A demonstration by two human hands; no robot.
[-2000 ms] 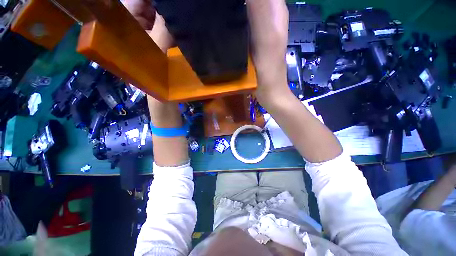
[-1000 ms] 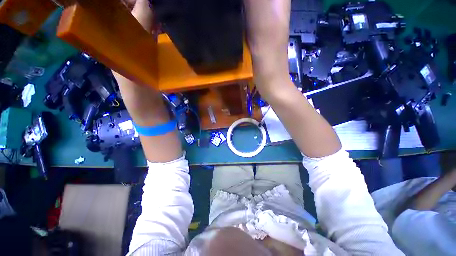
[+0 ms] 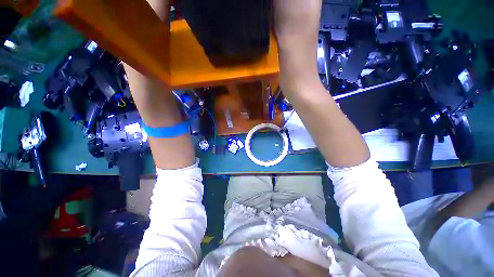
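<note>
A black device body (image 3: 230, 32) stands in the orange fixture (image 3: 208, 70) close to the lens, cropped by the top edge. My left forearm, with a blue wrist strap (image 3: 167, 130), reaches up behind the orange upright; my left hand is hidden by the fixture or cut off. My right forearm runs up along the device's right side; only the wrist and the near part of my right hand (image 3: 295, 21) show at the top edge, and the fingers are out of the picture.
A white tape ring (image 3: 247, 145) lies near the bench's front edge. Black units crowd the left (image 3: 119, 135) and right (image 3: 447, 81). White paper sheets (image 3: 387, 145) lie at right under a black panel (image 3: 368, 108). Another person's arm and sleeve (image 3: 460, 232) show at lower right.
The fixture and device appear higher in the picture. My left forearm has shifted left from two seconds ago. A pale flat surface at lower left is now mostly out of sight.
</note>
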